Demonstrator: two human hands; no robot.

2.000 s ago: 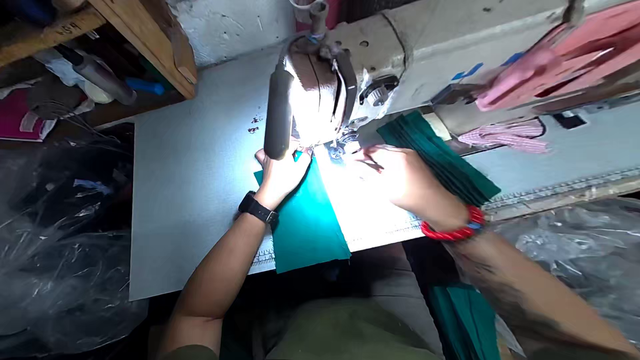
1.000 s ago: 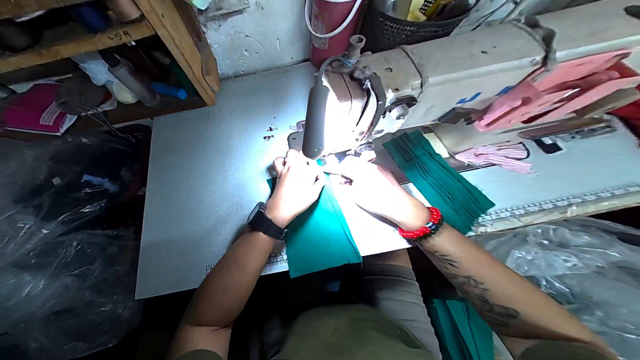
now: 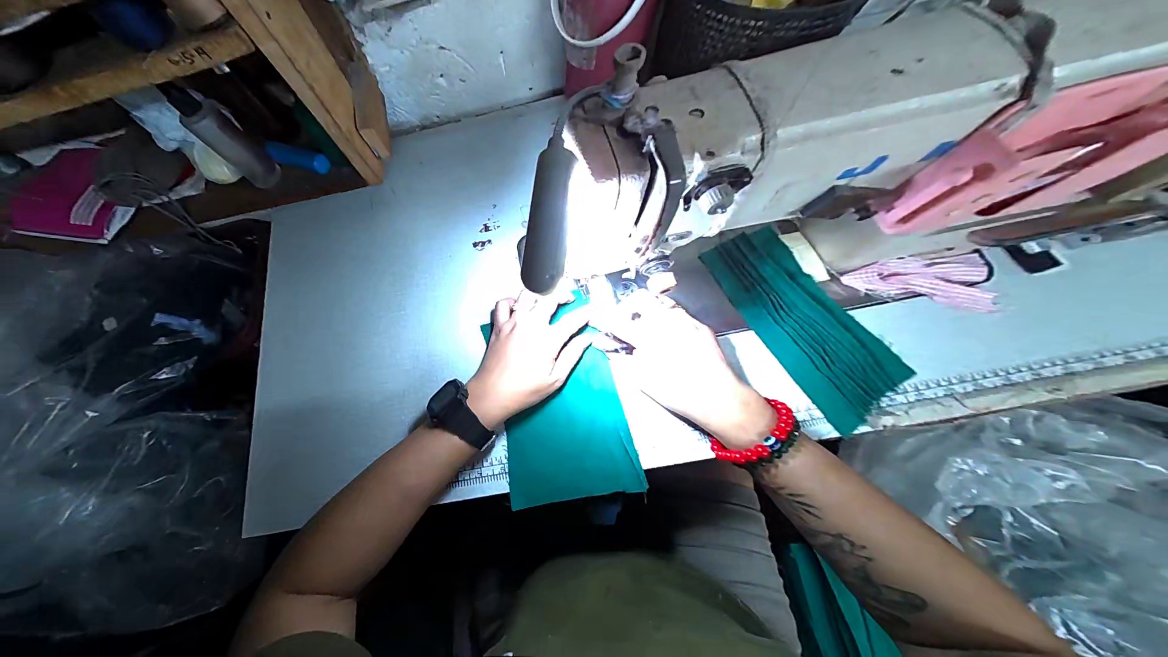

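A green fabric piece [image 3: 575,438] lies under the head of an industrial sewing machine [image 3: 620,173], its near end over the table's front edge. My left hand [image 3: 534,351] rests on this fabric just in front of the presser foot, fingers spread. Close beside it on the right is my right hand [image 3: 671,351], fingers bent near the fabric's right edge by the needle area. A small dark object shows at its fingertips; glare hides what it is and whether the hand grips it. A stack of green fabric pieces [image 3: 808,328] lies right of my right hand.
A lamp [image 3: 547,219] hangs beside the machine head. Pink fabric pieces [image 3: 1049,146] rest against the machine arm, with striped pink fabric [image 3: 922,278] below. A measuring tape [image 3: 1031,374] runs along the table's front edge. A wooden shelf [image 3: 301,73] stands at back left, plastic sheeting [image 3: 109,438] below it.
My left hand has shifted from close at the presser foot to flatter on the green fabric, its fingers more spread. My right hand remains near the needle area.
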